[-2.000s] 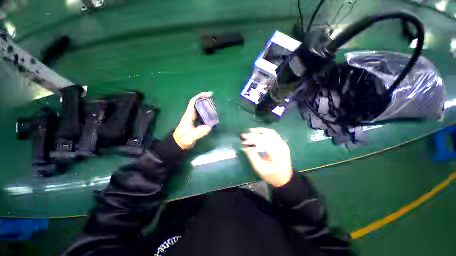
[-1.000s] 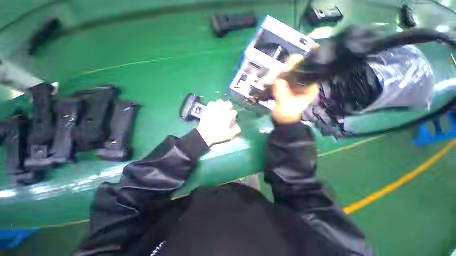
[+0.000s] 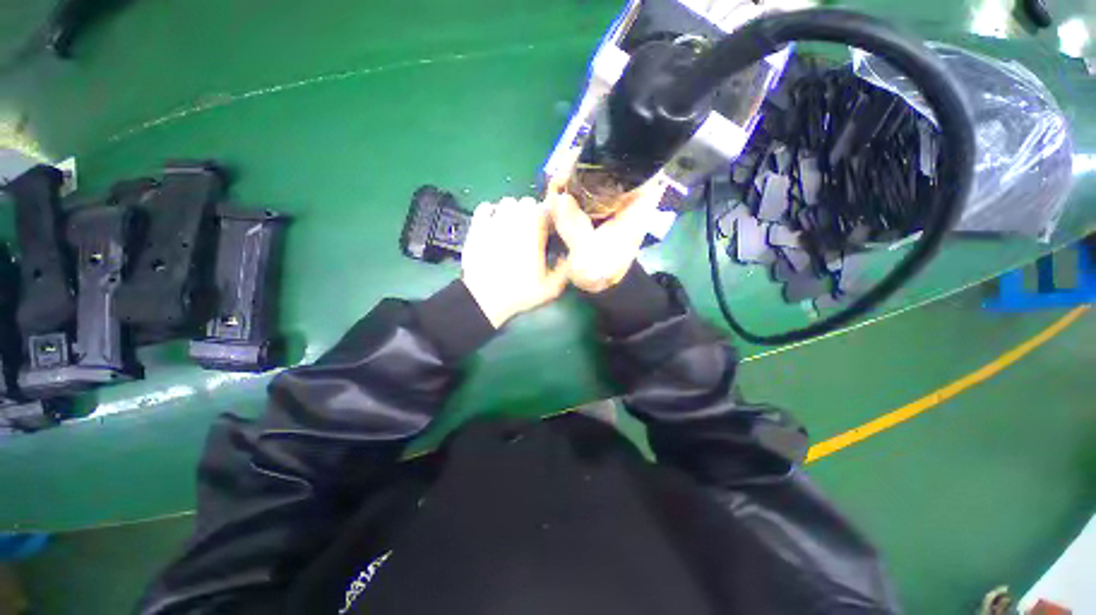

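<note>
My left hand (image 3: 514, 262) is closed around a black handle housing (image 3: 435, 225), whose wider block sticks out to the left of the fingers. My right hand (image 3: 597, 244) touches my left hand and grips the lower end of a thick black electric screwdriver (image 3: 649, 108). The screwdriver tilts over the white-and-blue screw feeder (image 3: 730, 135). Its tip and the part of the housing under my hands are hidden.
Several black housings (image 3: 168, 252) lie in a row at left. A heap of small black covers (image 3: 829, 180) lies right of the feeder, beside a clear plastic bag (image 3: 1016, 150). The screwdriver's hose (image 3: 962, 156) loops over the heap. A yellow floor line (image 3: 949, 390) shows beyond the worktop edge.
The screwdriver has come left from the feeder's right side to my left hand, with my right hand on it. My left hand stays on the housing. The view has shifted.
</note>
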